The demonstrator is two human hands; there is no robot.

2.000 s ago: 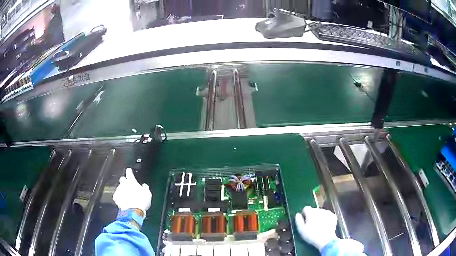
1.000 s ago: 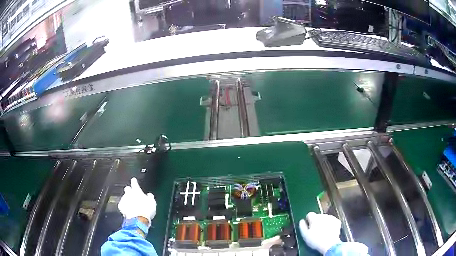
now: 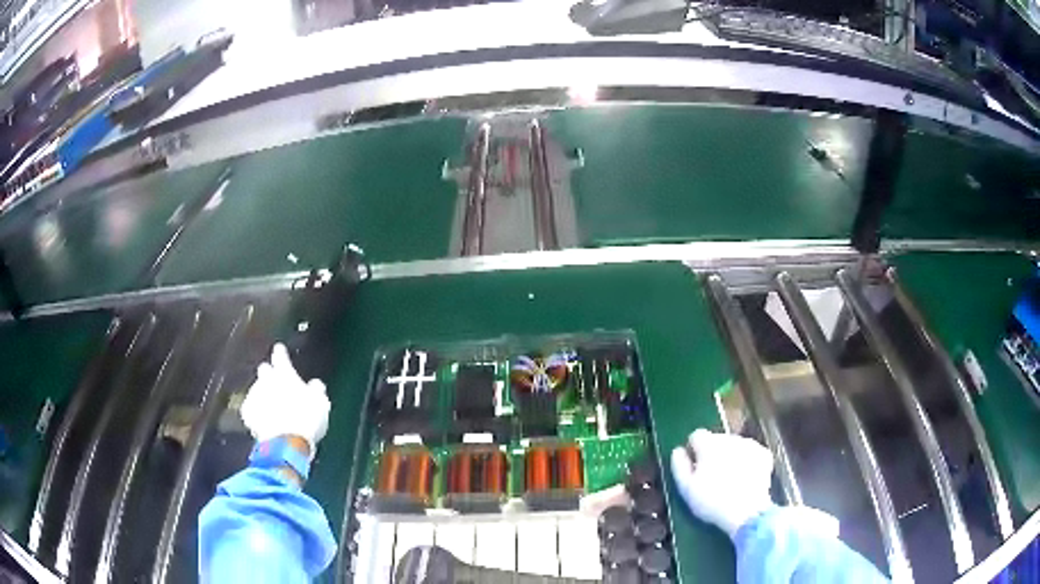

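Observation:
The lower chassis with its green circuit board [image 3: 616, 456] lies on the green mat in front of me. Three copper coils [image 3: 477, 472] cross its middle and dark round capacitors [image 3: 634, 525] sit at its right edge. The black barcode scanner [image 3: 456, 570] lies on the white strips, cut off by the bottom edge. My left gloved hand [image 3: 284, 399] is left of the chassis, below the black fixture bar, index finger extended; whether it touches anything is unclear. My right gloved hand [image 3: 723, 477] is just right of the chassis, fingers curled downward, nothing visible in it.
Steel rollers [image 3: 838, 399] lie to the right and more rollers [image 3: 188, 434] to the left. The black fixture bar [image 3: 324, 299] stands at the metal rail [image 3: 479, 267]. A white shelf [image 3: 456, 74] with a keyboard [image 3: 798, 29] is behind. Blue parts show at the far right.
The view has tilted down, so everything sits higher in the picture. The scanner and more white strips now show at the bottom. Both hands stay in nearly the same places beside the chassis.

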